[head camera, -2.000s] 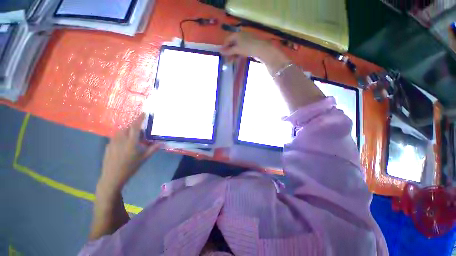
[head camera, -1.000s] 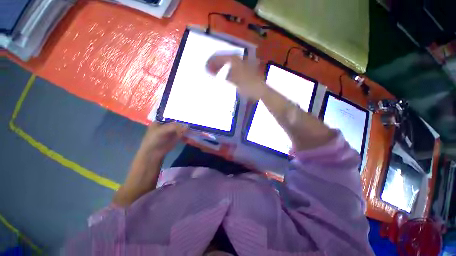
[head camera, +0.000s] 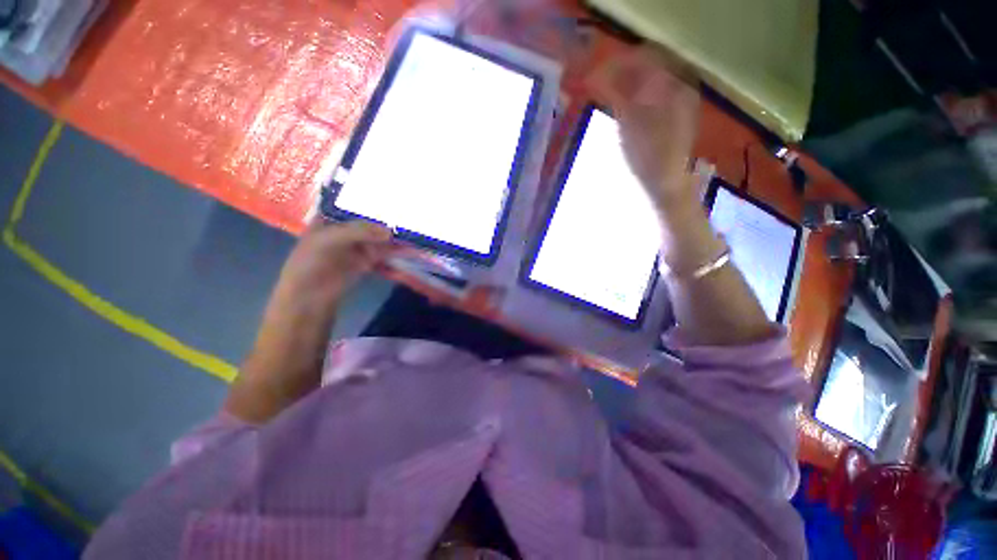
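Note:
Three lit tablets lie in a row on white sleeves: a left tablet (head camera: 437, 144), a middle tablet (head camera: 596, 235) and a right tablet (head camera: 754, 249). The left and middle screens glow white; the right one shows faint text. My left hand (head camera: 333, 257) is at the lower left corner of the left tablet; whether its fingers grip the edge is unclear. My right hand (head camera: 654, 115) is blurred over the top of the middle tablet, hiding its upper right part. I cannot tell whether it holds anything. A short black cable (head camera: 747, 170) runs from the right tablet's top.
A yellow pad (head camera: 727, 49) lies behind the tablets. Metal-ended connectors (head camera: 836, 219) sit at the right, above a dark reflective tablet (head camera: 858, 394). A red fan (head camera: 896, 509) is at the lower right. Sleeved, layered items (head camera: 42, 33) lie at the far left of the orange bench.
My right hand has moved from over the left tablet to the top of the middle tablet. My left hand stays at the left tablet's lower corner. The view has shifted slightly.

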